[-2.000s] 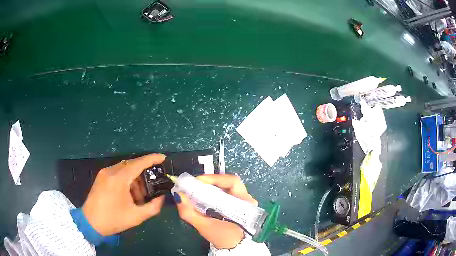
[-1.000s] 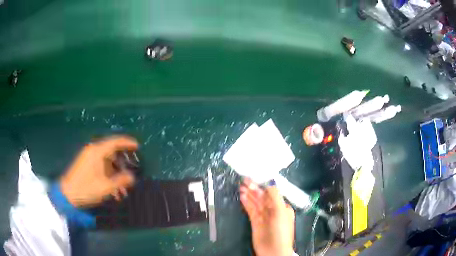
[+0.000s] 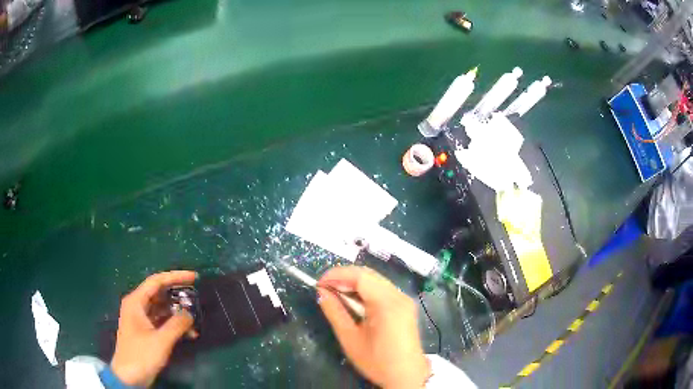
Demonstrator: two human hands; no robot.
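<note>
My left hand [image 3: 156, 323] holds a small black housing [image 3: 183, 302] between thumb and fingers, over the left part of the black strip [image 3: 232, 304]. My right hand [image 3: 372, 315] grips thin silver tweezers [image 3: 300, 275] that point up and left, just right of the strip. White stepped pieces [image 3: 266, 291] lie at the strip's right end. The dispensing syringe [image 3: 403, 249] lies on the bench, its front end by the white sheets [image 3: 342, 209], its green cap [image 3: 443, 267] towards the black controller.
The controller [image 3: 494, 228] stands at the right with crumpled white wipes [image 3: 494, 156] and a yellow sheet [image 3: 524, 228]. A small roll [image 3: 418, 159] and three white syringes [image 3: 452, 102] are behind it. A torn white scrap [image 3: 45, 328] lies far left. Small units [image 3: 459, 20] sit on the green conveyor.
My right hand has let go of the syringe, now lying by the white sheets, and has picked up the tweezers. My left hand still holds the housing. The camera view has turned.
</note>
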